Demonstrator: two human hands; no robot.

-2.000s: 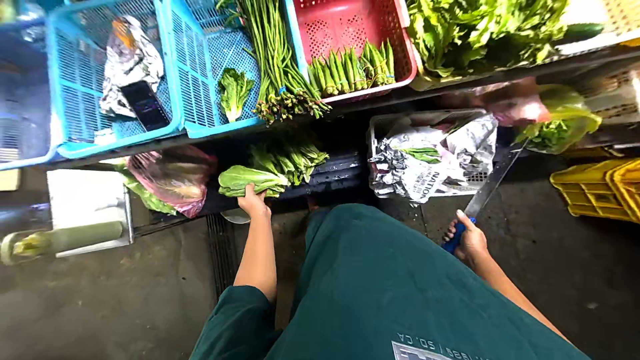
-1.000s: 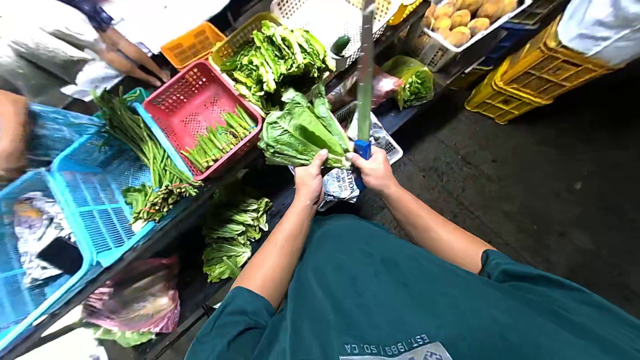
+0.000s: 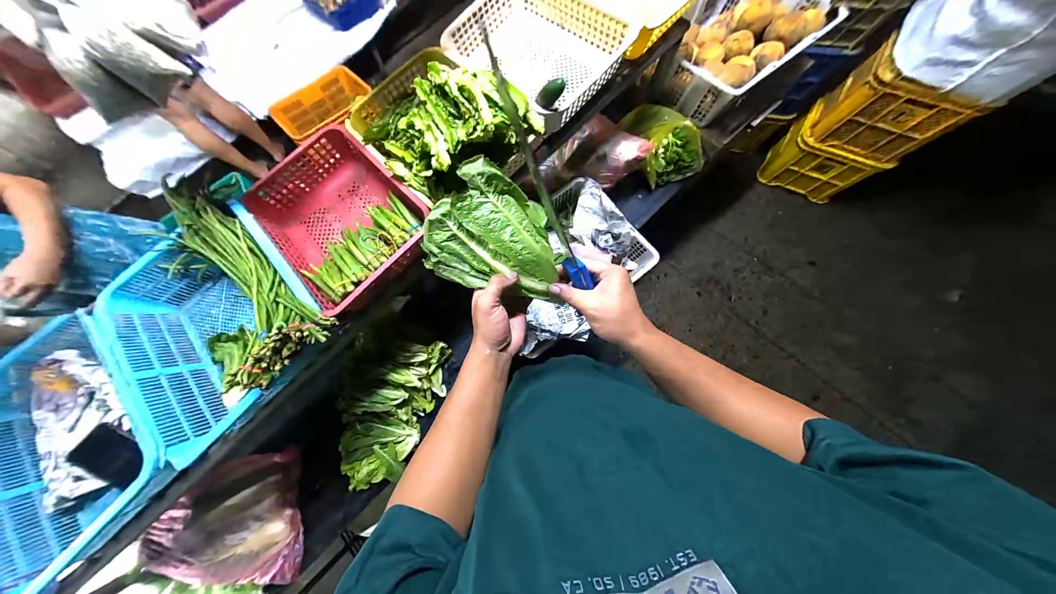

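Observation:
My left hand (image 3: 497, 318) grips the base of a leafy green lettuce head (image 3: 495, 227), whose leaves fan up and to the left. In my right hand (image 3: 606, 301) is the blue handle of a long-bladed knife (image 3: 528, 144), its blade pointing up past the leaves; my right fingertips also touch the lettuce base. Just behind the lettuce stands a yellow basket piled with leafy greens (image 3: 450, 124). Newspaper (image 3: 554, 320) lies below my hands, beside a white basket (image 3: 648, 257). More leafy heads (image 3: 392, 404) lie on the lower shelf at left.
A red basket (image 3: 309, 177) with green bundles and blue baskets (image 3: 177, 363) with long beans line the left. A white basket (image 3: 610, 41) and a crate of brown round produce (image 3: 738, 66) are at the top. Yellow crates (image 3: 858, 124) stand right. Other people are at upper left.
The view has swung a lot since two seconds ago. My hands, then far apart, have come together at the lettuce base, and the knife, earlier pointing low to the right, now points up.

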